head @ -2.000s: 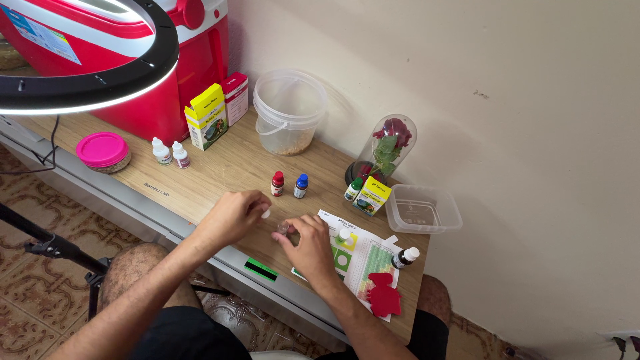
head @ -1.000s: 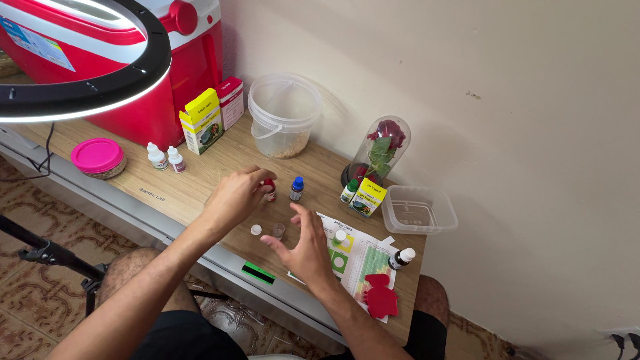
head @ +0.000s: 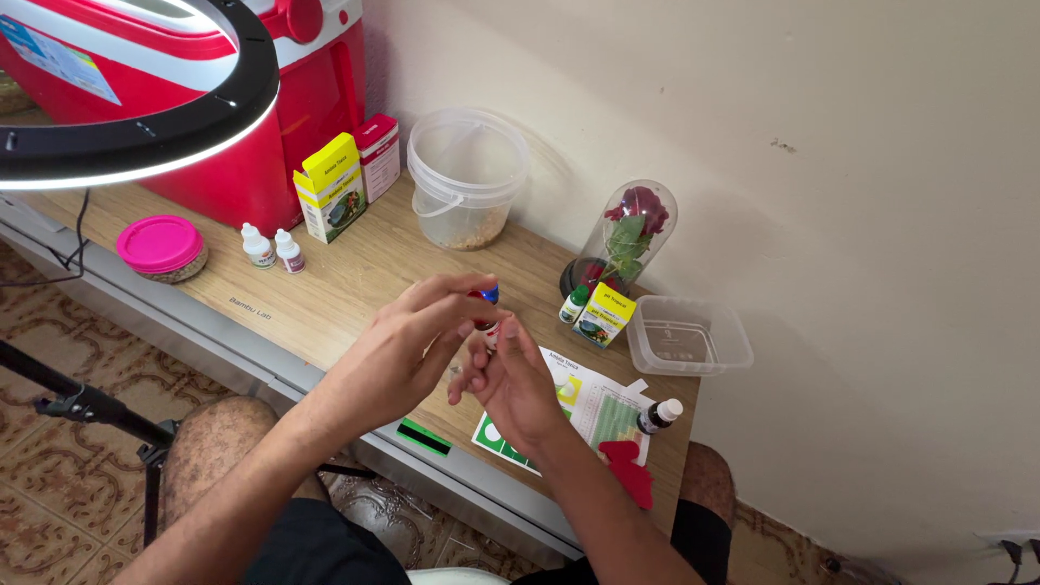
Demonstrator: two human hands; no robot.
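Between my two hands is a small red-capped dropper bottle (head: 487,331), mostly covered by fingers. My left hand (head: 410,349) has its fingers over the bottle's top, while my right hand (head: 516,374) holds its body with thumb and fingers. A blue bottle cap (head: 490,294) shows just behind the fingers. Under and beside my right hand lies a printed colour chart card (head: 508,443), with a green-scaled sheet (head: 613,418) next to it. Past the sheet stands a dark bottle with a white cap (head: 660,415). A red cloth-like piece (head: 627,473) lies by my right forearm.
A clear plastic bucket (head: 469,183), yellow box (head: 333,191), red-and-white box (head: 379,158) and two white dropper bottles (head: 274,250) stand farther back. A pink-lidded jar (head: 161,245) is left. Right are a glass-domed rose (head: 630,231), green-capped bottle (head: 574,305), pH box (head: 605,317) and clear tray (head: 691,337).
The red-capped bottle stood on the table two seconds ago; my left hand took hold of it and brought it to my right hand. Both hands have come together around it.
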